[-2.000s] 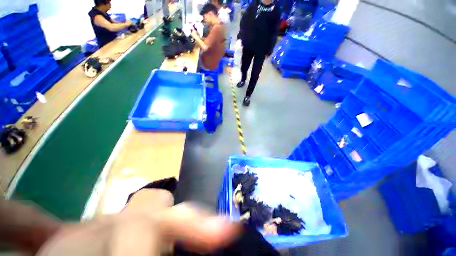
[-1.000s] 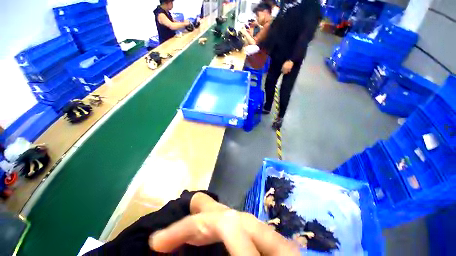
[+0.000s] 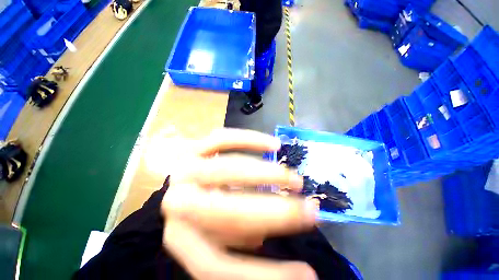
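My left hand point(image 3: 235, 202) is large and blurred in the middle foreground. Its fingers point right and are apart, with nothing seen in them; the palm side is hidden. My right hand is not in view. A blue crate point(image 3: 389, 186) with a white liner point(image 3: 358, 180) stands just right of the hand. Shaggy black figures point(image 3: 332, 198) with beige parts lie along its left side, partly behind my fingertips.
An empty blue crate point(image 3: 210, 46) sits on the wooden bench point(image 3: 191, 112), beside the green conveyor belt point(image 3: 104, 120). More black figures point(image 3: 42, 91) lie on the far bench. Stacked blue crates point(image 3: 432, 126) stand right. A person in black point(image 3: 267, 22) is beyond the empty crate.
The view has tilted down, so the bench crate and lined crate sit higher in the picture. My left hand has moved up in the picture, its fingers now overlapping the lined crate's left edge.
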